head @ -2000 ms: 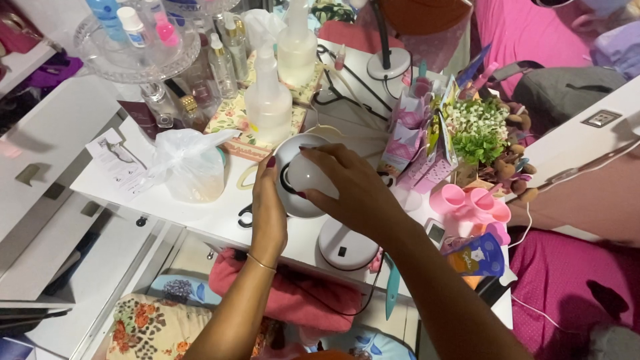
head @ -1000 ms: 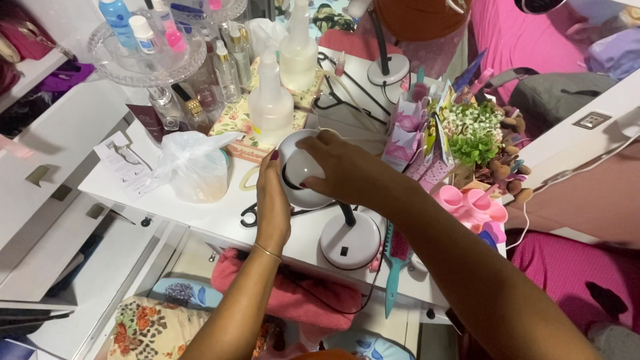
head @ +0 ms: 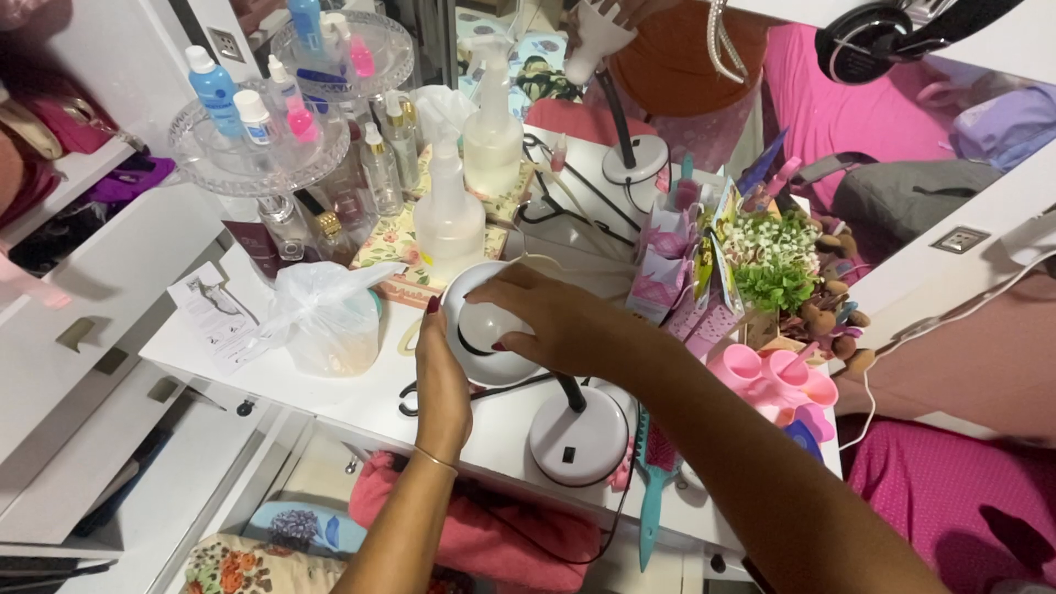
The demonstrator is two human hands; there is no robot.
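A white desk lamp stands on the white dresser top, its round base [head: 577, 436] near the front edge and its black neck rising to the tilted shade [head: 470, 367]. Inside the shade sits a round white light bulb [head: 492, 326]. My left hand [head: 444, 384] holds the shade's left rim, palm against it. Fingers of my right hand [head: 544, 318] curl over the bulb from the right and above. Behind the hands stands a translucent pump bottle [head: 448, 223]. A tied white plastic bag [head: 326, 326] lies left of my left hand.
A tiered clear tray [head: 260, 157] holds bottles at the back left. A teal hairbrush [head: 652, 495] overhangs the front edge beside the lamp base. Pink cups [head: 784, 371] and a potted plant [head: 771, 264] stand right. A black hanger [head: 511, 385] lies behind the base. A mirror backs the dresser.
My right hand has shifted its fingers on the bulb, while my left hand stays on the shade. The view has moved somewhat.
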